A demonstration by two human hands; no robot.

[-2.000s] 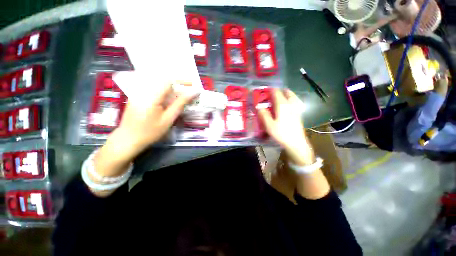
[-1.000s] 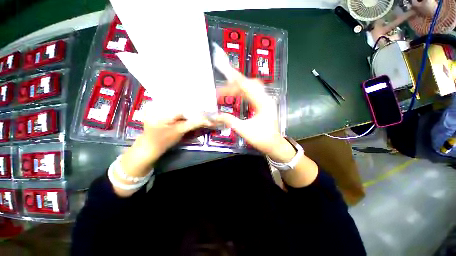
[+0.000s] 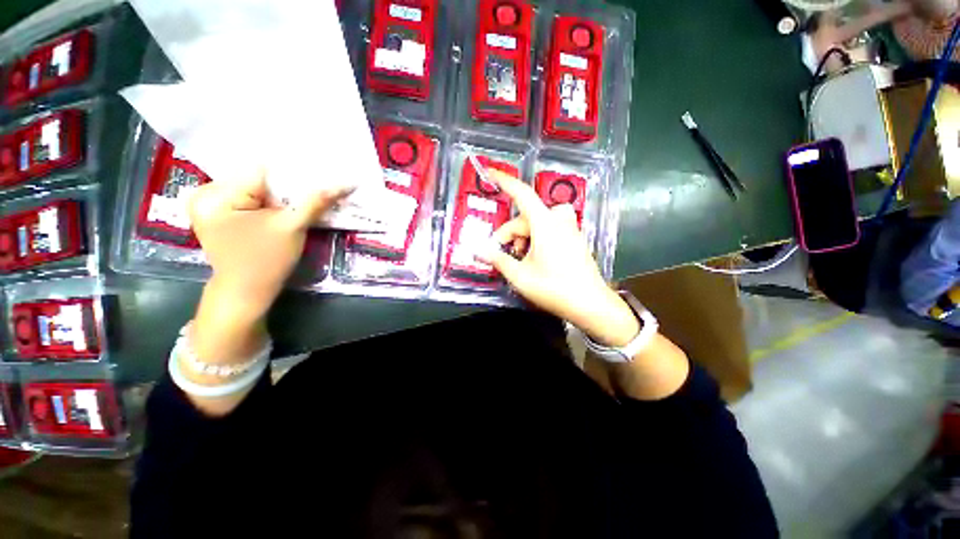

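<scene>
My left hand (image 3: 247, 247) grips a white label sheet (image 3: 268, 95), which rises over the clear blister tray (image 3: 447, 158) and hides part of it. My right hand (image 3: 553, 258) is over the lower right of the tray, index finger extended. A small whitish strip, apparently an adhesive label (image 3: 477, 165), is at that fingertip. Below the hand, a red device (image 3: 463, 237) with a black ring and white printed area lies in its pocket. Another red device (image 3: 398, 153) lies between my hands. The right thumb and other fingers are curled together.
A second tray of red devices (image 3: 63, 326) is at the left. Tweezers (image 3: 713, 155) lie on the green mat (image 3: 663, 190) right of the tray. A pink-edged smartphone (image 3: 822, 195) with a white cable is farther right. Part of a person's blue sleeve (image 3: 935, 258) shows at the right edge.
The sheet and my left hand have moved left, away from my right hand. My right hand has parted from the sheet, with the whitish strip at its index fingertip. The view has shifted slightly.
</scene>
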